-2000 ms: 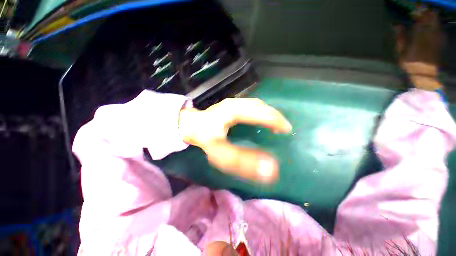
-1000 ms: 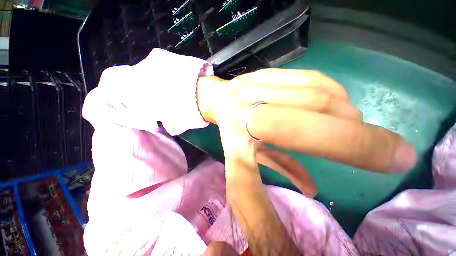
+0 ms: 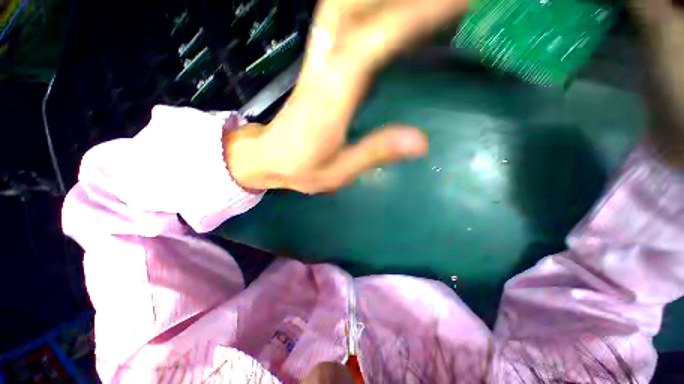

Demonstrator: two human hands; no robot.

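Observation:
A green circuit board (image 3: 536, 37), blurred and cut by the top edge, is above the far part of the green mat (image 3: 450, 210). My left hand (image 3: 322, 112) reaches up from the left with the thumb spread away from the fingers. Its fingertips are at the top edge, beside the board's left corner; whether they touch it is unclear. My right hand (image 3: 664, 75) is a dark blur at the upper right, near the board's right side. Its fingers and any grip on the board cannot be made out.
The black slotted tray (image 3: 135, 82) is at the upper left, with several boards (image 3: 274, 52) standing in its slots. Blue-edged compartments (image 3: 45, 360) show at the lower left. My pink sleeves (image 3: 585, 277) frame the mat on both sides.
A green board has come into view at the top. My left hand has swung away from the camera, up toward the board. My right hand has come back into view, blurred.

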